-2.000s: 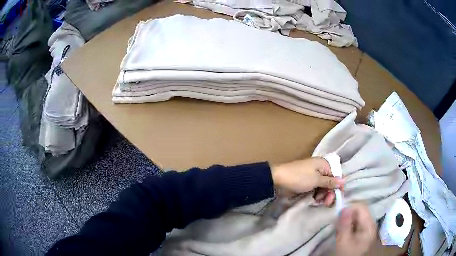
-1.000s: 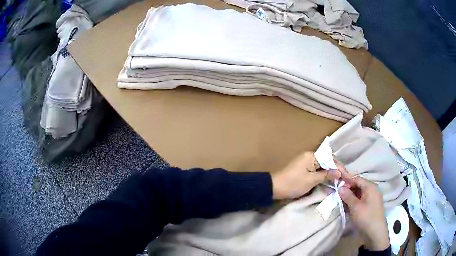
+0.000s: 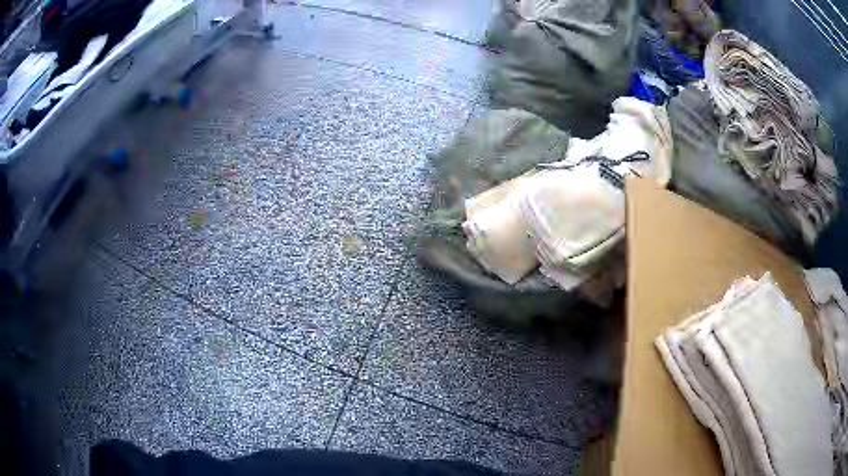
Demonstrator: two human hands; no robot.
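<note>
Neither of my hands is in view; a dark sleeve or clothing edge shows along the bottom. A stack of cream panels [image 3: 767, 372] lies on the brown cardboard tabletop [image 3: 665, 307] at the lower right, cut off by the picture's edge. Left of the table, a tied bundle [image 3: 576, 218] of folded beige layers with a dark tie rests on a grey-green sack [image 3: 502, 149]. The gathered cream bundle and the tape roll are out of the picture.
Speckled grey floor [image 3: 279, 223] fills the middle and left. A white bin [image 3: 112, 84] with dark and white cloth stands at the upper left. Another grey-green sack [image 3: 567, 65] stands at the top. A pile of beige layers [image 3: 767, 121] lies at the upper right beside a dark panel.
The view has swung left, away from the work, to the floor and sacks. The table and cream stack have shifted to the right edge. Both hands and the gathered bundle have left the picture.
</note>
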